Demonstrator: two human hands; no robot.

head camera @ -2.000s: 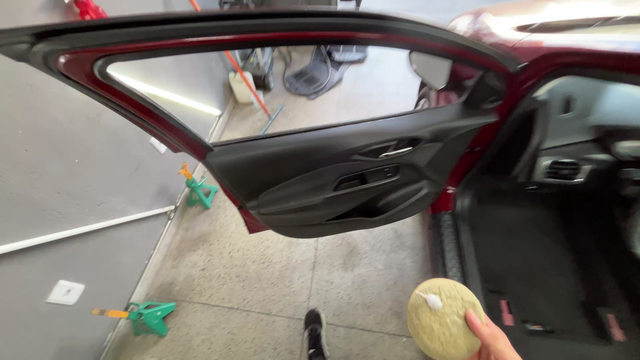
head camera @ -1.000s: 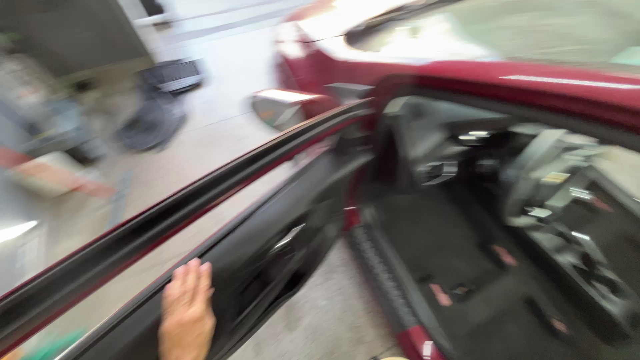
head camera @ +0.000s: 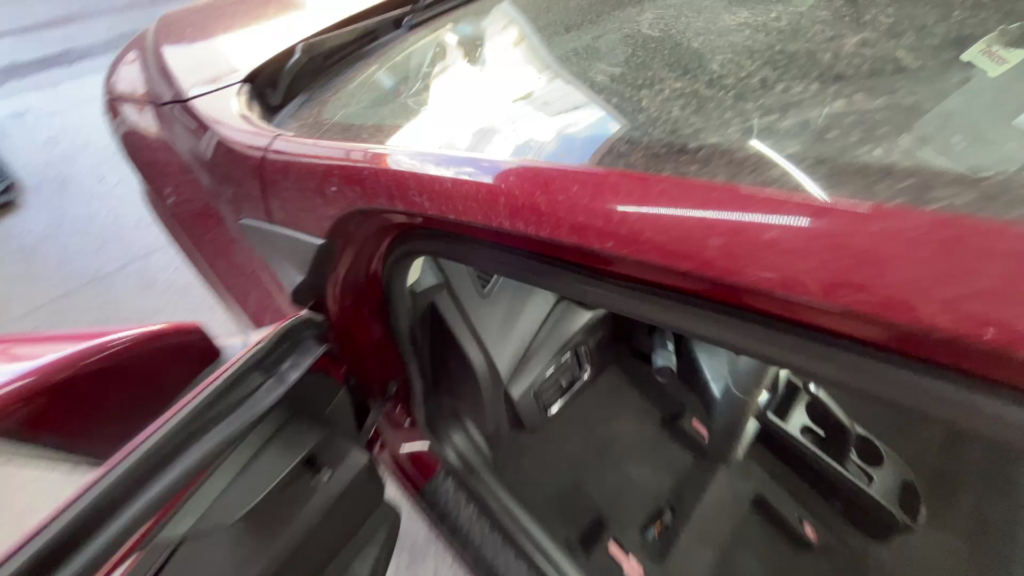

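Observation:
Neither of my hands is in view now, and the round yellow pad is out of sight too. A dark red car stands with its front door (head camera: 264,448) open at the lower left. Through the doorway I see the dark carpeted floor (head camera: 576,448), a dashboard air vent (head camera: 564,380) and the center console with cup holders (head camera: 848,448). The red roof pillar (head camera: 680,216) runs across the middle, below the windshield (head camera: 720,88). The picture is partly blurred.
The red side mirror (head camera: 104,384) juts out at the left beyond the door frame. Behind it lie the front fender (head camera: 184,200) and the pale garage floor (head camera: 64,240). The door sill (head camera: 480,520) runs along the bottom of the doorway.
The view has swung far toward the windshield and cabin. A hand touching the door panel one second ago is out of view, as is the yellow pad held two seconds ago.

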